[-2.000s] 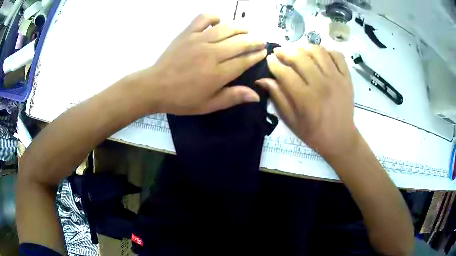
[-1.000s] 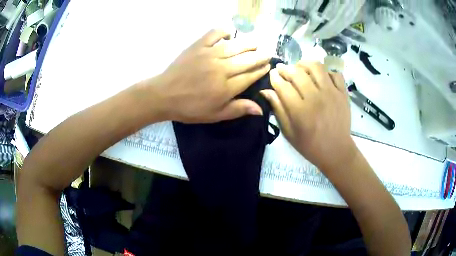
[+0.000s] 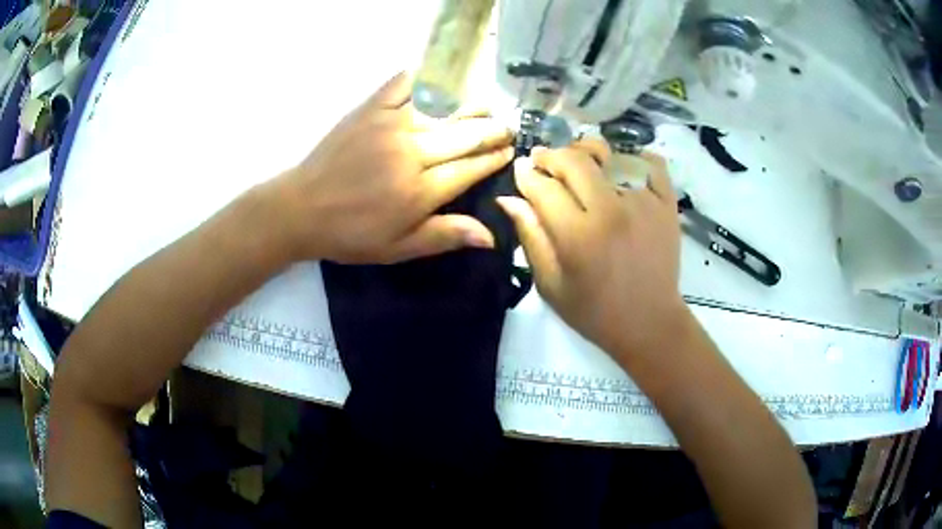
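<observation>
A dark garment piece (image 3: 418, 331) runs from the lap over the table edge, its narrow end near the presser foot (image 3: 535, 132) of the white sewing machine (image 3: 764, 88). My left hand (image 3: 377, 181) lies flat on the left side of the cloth, fingertips near the foot. My right hand (image 3: 604, 227) presses on its right edge, fingertips just below and right of the foot. A small dark loop of cloth (image 3: 520, 286) sticks out under my right hand. The needle point is hidden.
Black thread snips (image 3: 731, 241) and a curved black scrap (image 3: 721, 149) lie right of my right hand. A yellowish lamp tube (image 3: 451, 57) hangs above my left fingers. A purple-blue basket (image 3: 64, 155) stands left. Red and blue rings (image 3: 912, 375) lie at the right edge; a ruler (image 3: 578, 393) runs along the front.
The view has tilted up and shifted, so more of the machine head and lamp tube shows. Both hands keep nearly the same place on the cloth, near the foot.
</observation>
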